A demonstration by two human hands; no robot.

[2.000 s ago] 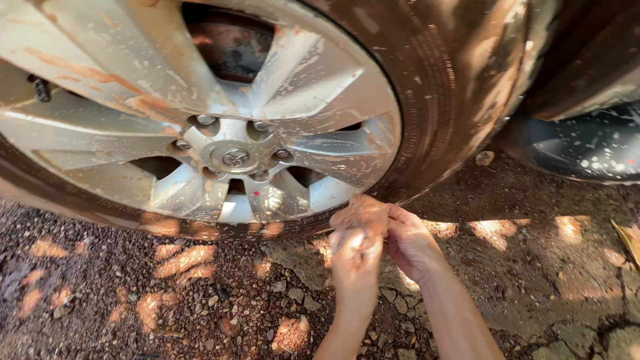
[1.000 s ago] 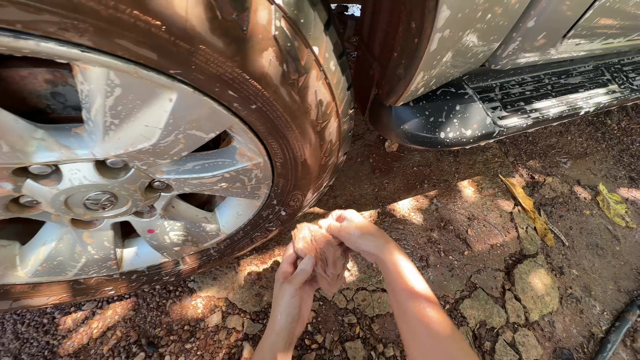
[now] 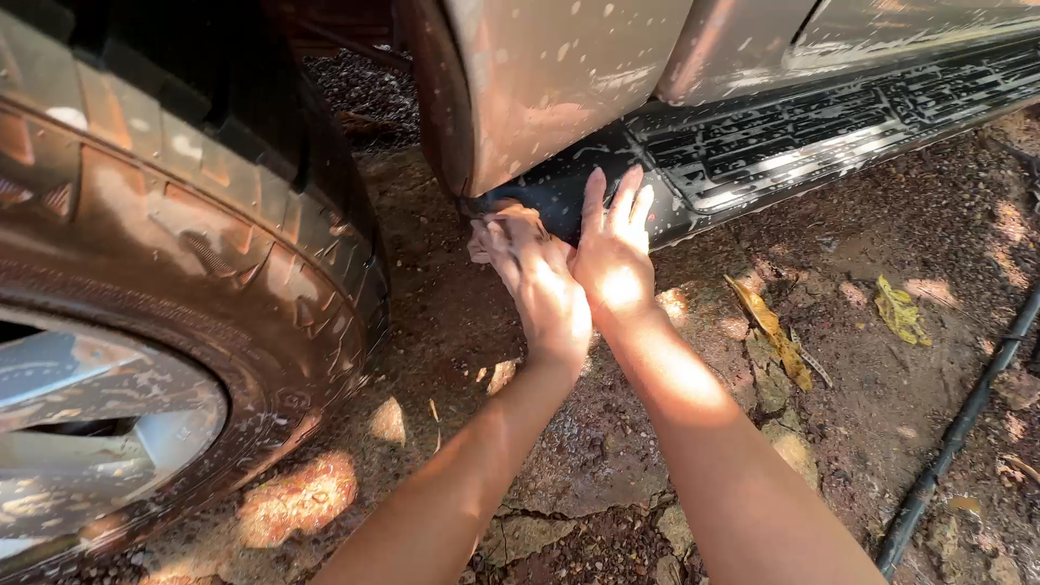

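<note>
My left hand (image 3: 540, 288) presses a wet, brownish cloth (image 3: 481, 244) against the front end of the car's black plastic running board (image 3: 561, 183). The cloth shows only in part, beneath and around the fingers. Beside it, touching at the wrist, my right hand (image 3: 617, 252) lies with its fingers spread on the same black end piece, and nothing shows in it. White foam spots dot the running board and the silver-beige body panel (image 3: 561, 73) above.
A muddy tyre (image 3: 268, 236) with a silver alloy wheel (image 3: 97, 431) stands at the left. Below is cracked, wet ground with stones. Yellowed leaves (image 3: 772, 329) lie to the right, and a black hose (image 3: 946, 447) runs along the right edge.
Both hands have moved from beside the tyre to the running board's end. Both were on the cloth before; now the right hand is spread on the plastic. The view has shifted right.
</note>
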